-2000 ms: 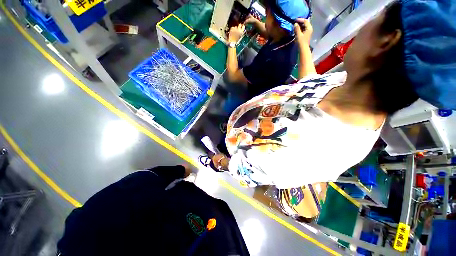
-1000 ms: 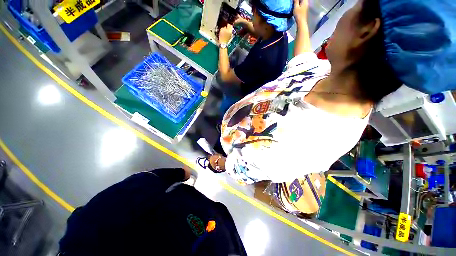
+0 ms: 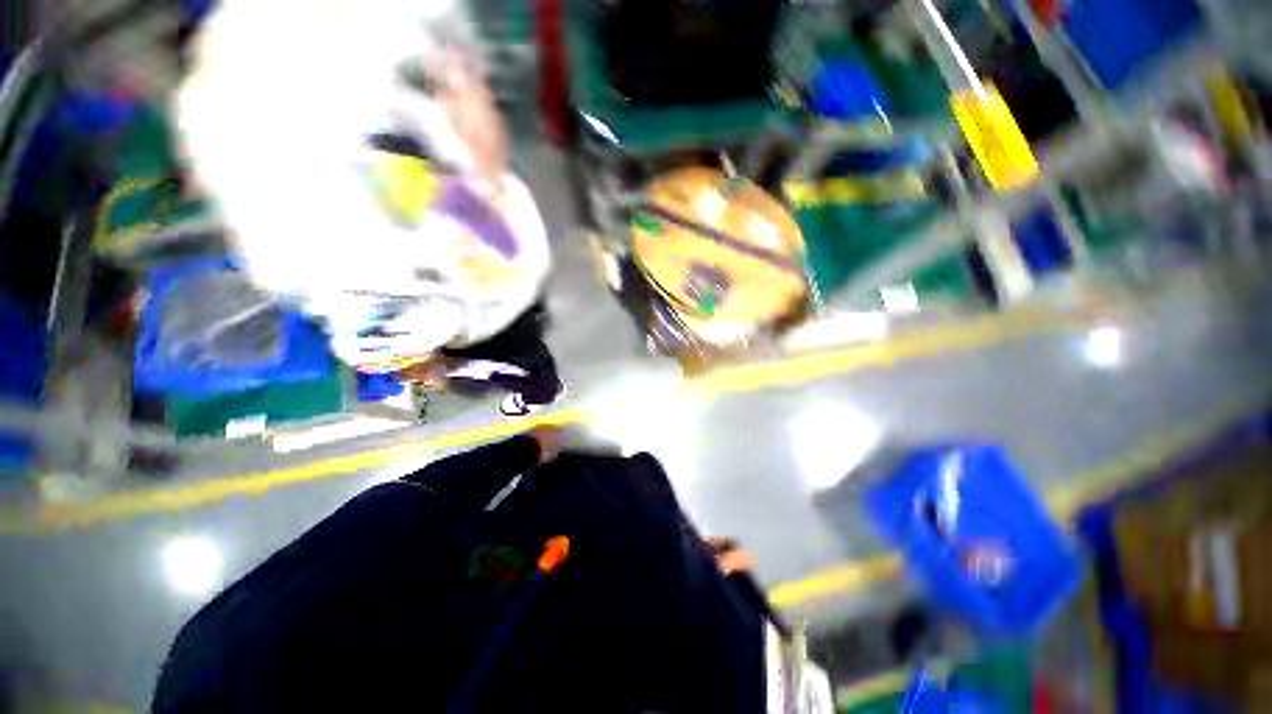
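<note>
The view is badly blurred. My left hand (image 3: 546,442) is a small patch of skin at the end of my dark sleeve, in front of my body. A thin pale edge shows beside it, and I cannot tell whether it is held. My right hand (image 3: 731,557) shows only in part at the right side of my dark top. Its fingers and anything in them cannot be made out. An orange-tipped pen (image 3: 554,554) is on my chest.
A person in a white patterned top (image 3: 460,209) stands ahead left, by a blue tote (image 3: 175,342) with whitish contents. A round tan object (image 3: 718,251) is ahead. A blue container (image 3: 977,537) is right, beyond yellow-lined grey floor (image 3: 670,419).
The view has swung right. The standing person and the tote with whitish contents have shifted left in the picture. The blue container and part of my right hand have come into view.
</note>
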